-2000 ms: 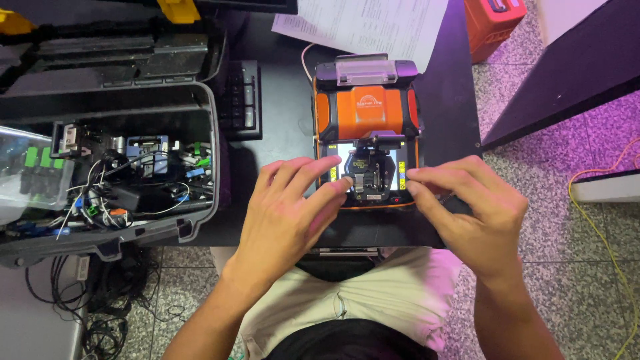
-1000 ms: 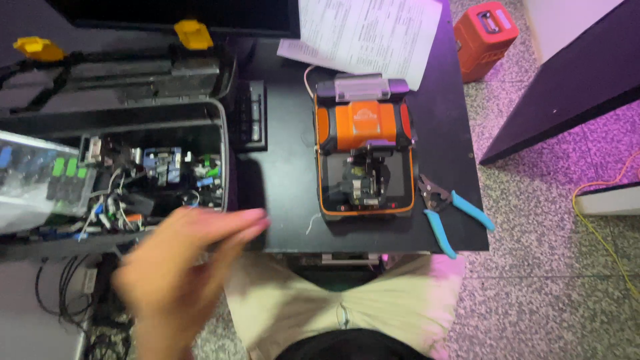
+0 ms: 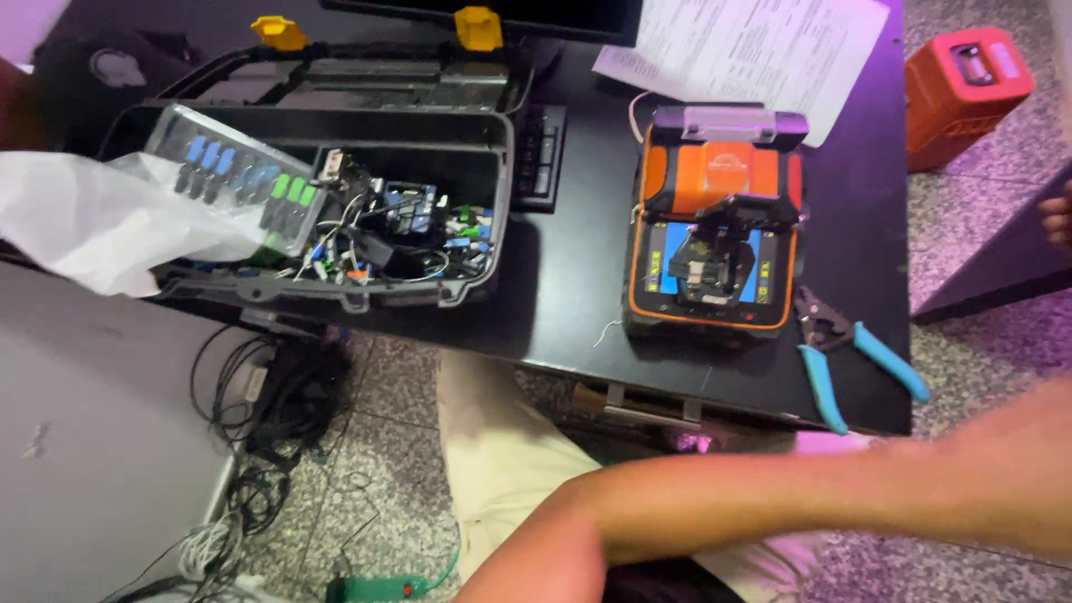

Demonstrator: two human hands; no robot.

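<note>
A bare forearm of mine crosses the lower part of the view towards the right edge; its hand is out of view. My other hand does not show either. Above the forearm, an orange and black fibre fusion splicer stands on the black table with its screen lit. Blue-handled fibre strippers lie with handles spread at its lower right. At the left, a black toolbox holds cables, coloured connectors and a clear plastic case. White sheet material partly covers the case; what holds it is hidden.
A keyboard lies between toolbox and splicer. Printed paper lies behind the splicer. A red container stands at the right. Fingers or toes show at the right edge, whose is unclear. Black cables hang below the table.
The hands that were at the splicer have left it and are out of view. White sheet material has appeared over the toolbox. The splicer screen, dark one second ago, is lit. The view has shifted left.
</note>
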